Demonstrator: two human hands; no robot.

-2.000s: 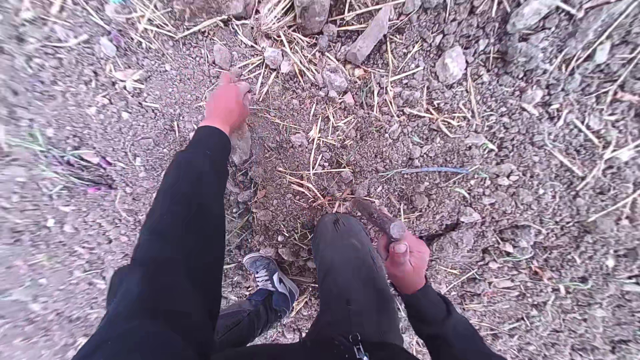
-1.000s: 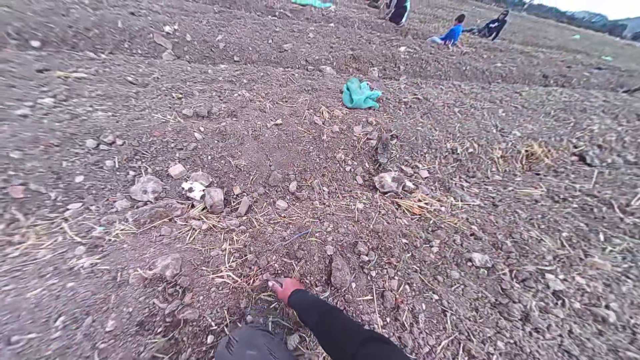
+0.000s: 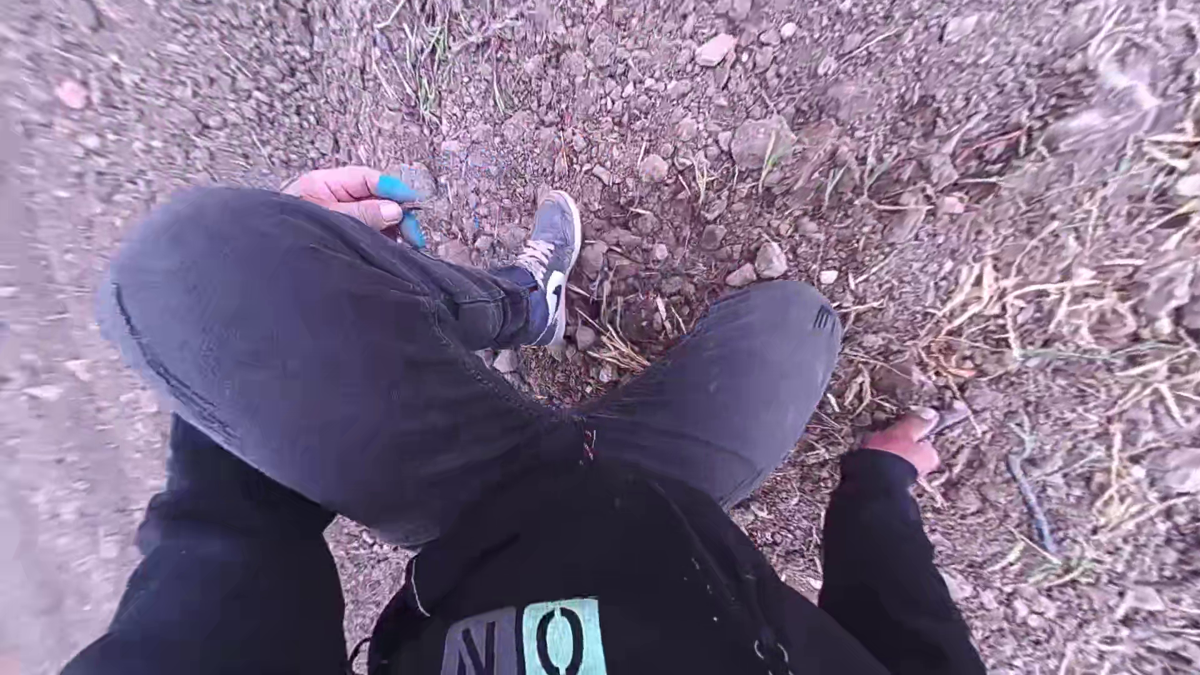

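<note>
My left hand (image 3: 352,199) is beyond my raised left knee, which hides part of it. Turquoise material (image 3: 397,189) shows at its fingertips in separate bits; whether it is held or covers the fingers I cannot tell. My right hand (image 3: 905,442) is low at the soil, to the right of my other knee, its fingers closed around a short greyish stick or handle (image 3: 951,419), mostly hidden by the hand. Dry straw and clods surround that hand. Both sleeves are black.
Rough stony soil (image 3: 647,84) spreads around me. My grey sneaker (image 3: 557,253) stands between the knees, near small stones (image 3: 771,260). Dry straw (image 3: 984,300) lies at the right, with a thin bluish strip or twig (image 3: 1031,502) beside my right arm. Green grass (image 3: 431,70) grows at the top.
The view has swung from the field down to my legs. My left hand, over the soil two seconds ago, is now beside my left knee. Turquoise now shows at its fingertips.
</note>
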